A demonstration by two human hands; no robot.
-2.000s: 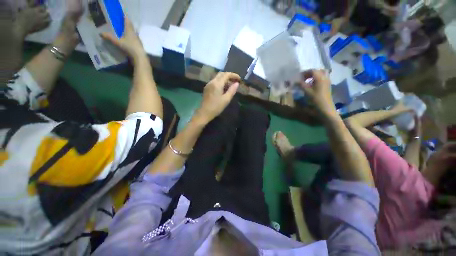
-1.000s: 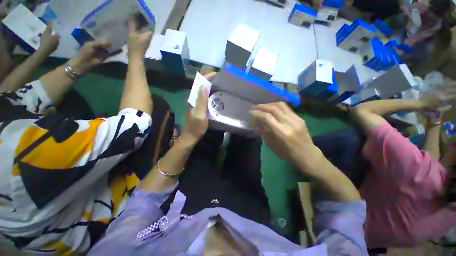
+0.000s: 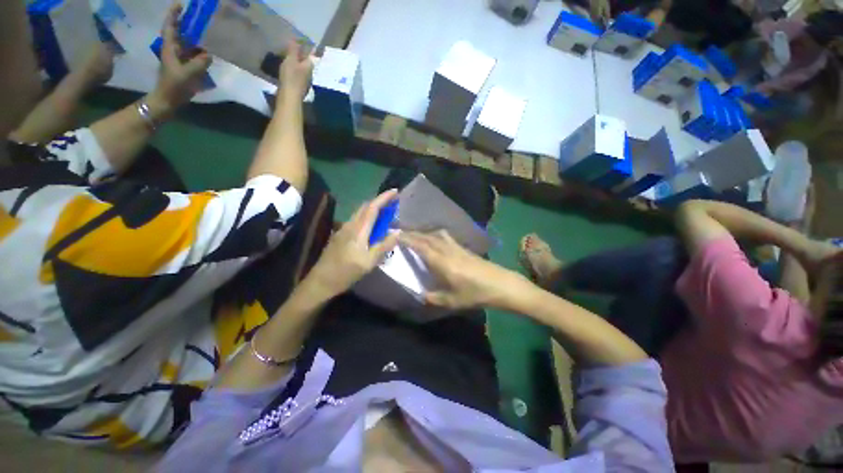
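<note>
An open carton (image 3: 442,214), white and grey inside with a bright blue edge, is held above my lap. My left hand (image 3: 356,245) grips its left side by the blue flap. My right hand (image 3: 453,270) is on the near side of the opening, its fingers at a white flap or insert (image 3: 404,269). The contents are mostly hidden by my hands and the panels.
White cartons (image 3: 459,88) and blue-and-white boxes (image 3: 593,148) stand on a white-covered table (image 3: 397,46) ahead. A person in a patterned shirt (image 3: 139,268) holds an open carton at left. A person in pink (image 3: 739,323) sits at right. The floor (image 3: 518,323) is green.
The carton has turned and come closer over my lap. The product with a round grille seen in it is now hidden. My right hand has moved in from the right side onto the carton's opening.
</note>
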